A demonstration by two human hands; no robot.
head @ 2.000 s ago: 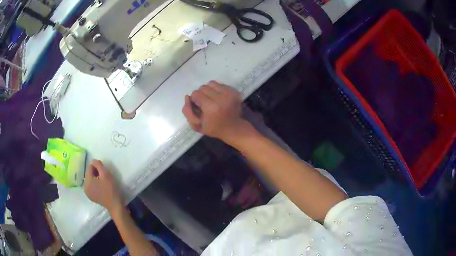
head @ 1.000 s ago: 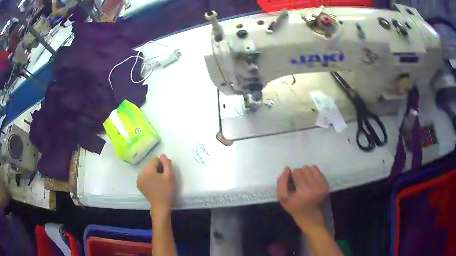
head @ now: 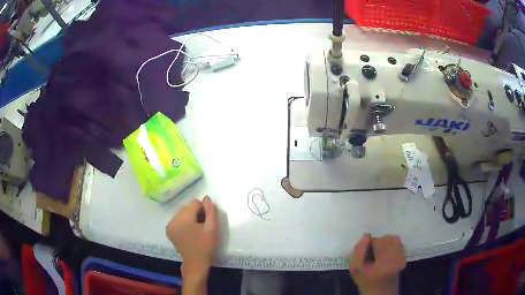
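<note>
My left hand (head: 194, 232) rests on the white tabletop at the front edge, fingers curled closed, with nothing seen in it. The green-yellow tissue pack (head: 163, 158) lies just above it, white tissue showing at its opening. My right hand (head: 378, 259) is also curled closed at the front edge, over the measuring tape strip (head: 288, 262), with nothing seen in it. A loose thread loop (head: 259, 204) lies on the table between the hands. The cream sewing machine (head: 397, 109) stands behind my right hand, its needle area (head: 331, 147) free of fabric.
Black-handled shears (head: 456, 196) and white paper labels (head: 418, 171) lie right of the needle. Purple fabric (head: 103, 86) is heaped at left, beside a white cable (head: 172, 52). A red basket (head: 423, 20) is behind the machine; others (head: 124, 285) are below the table. A purple strip hangs at right (head: 491, 216).
The view has swung from a strong tilt to nearly level and onto the table and machine. Both hands stay closed at the table's front, with little movement relative to it.
</note>
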